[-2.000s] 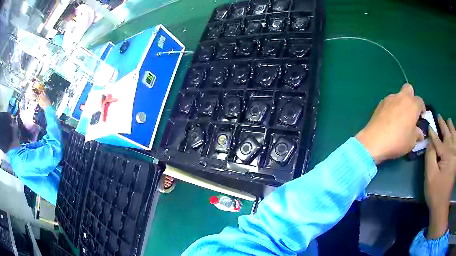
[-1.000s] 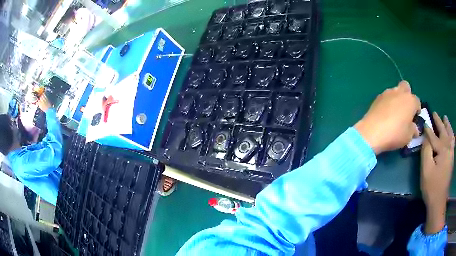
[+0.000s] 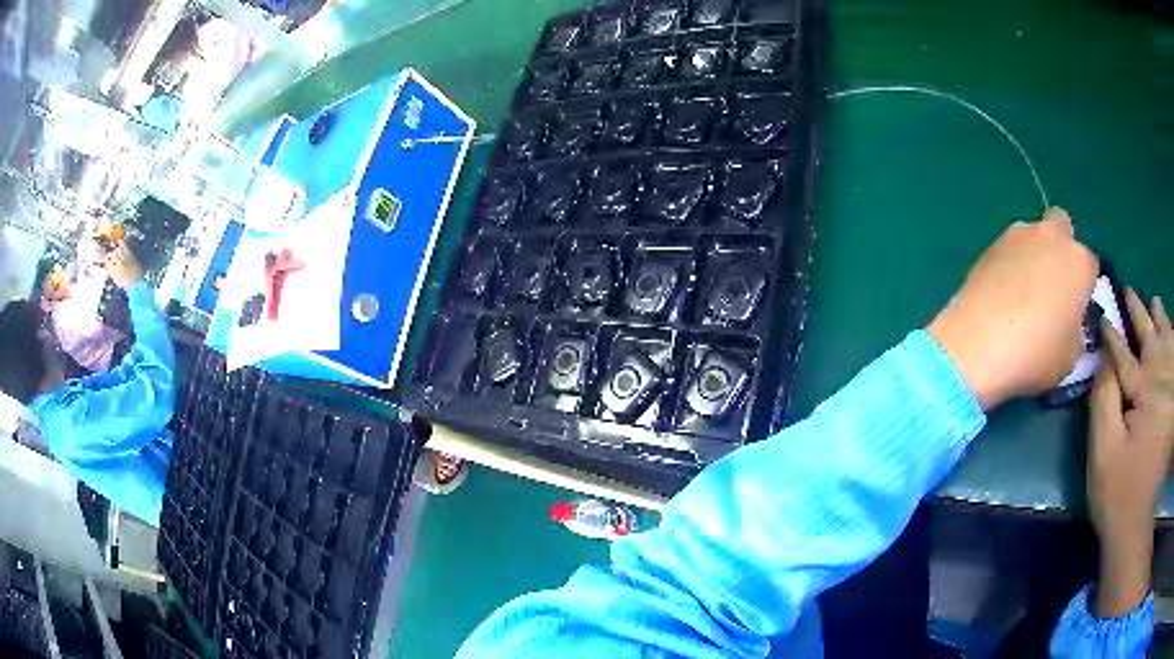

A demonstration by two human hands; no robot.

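My left hand [image 3: 1017, 309] is at the right of the view, fingers bent down over a small dark piece [image 3: 1092, 321], which is mostly hidden. The piece is over a palm-sized pad with a bright white face and black edge [image 3: 1105, 299]. My right hand [image 3: 1133, 402] comes up from the lower right, its fingers at the pad's right side near the piece. Whether it grips anything is hidden. A thin pale cable [image 3: 985, 119] curves over the green mat to my left hand.
A large black blister tray [image 3: 618, 431] with round-centred dark pieces lies left of my hands. Beyond are a blue box [image 3: 409, 238] with paper and a red item, black trays [image 3: 309, 515], and a person in light blue [image 3: 116, 399]. A red-capped bottle [image 3: 595, 518] lies near the tray.
My left hand has shifted slightly right and down since a second ago, and covers more of the pad and the dark piece. The other person's arm has moved slightly.
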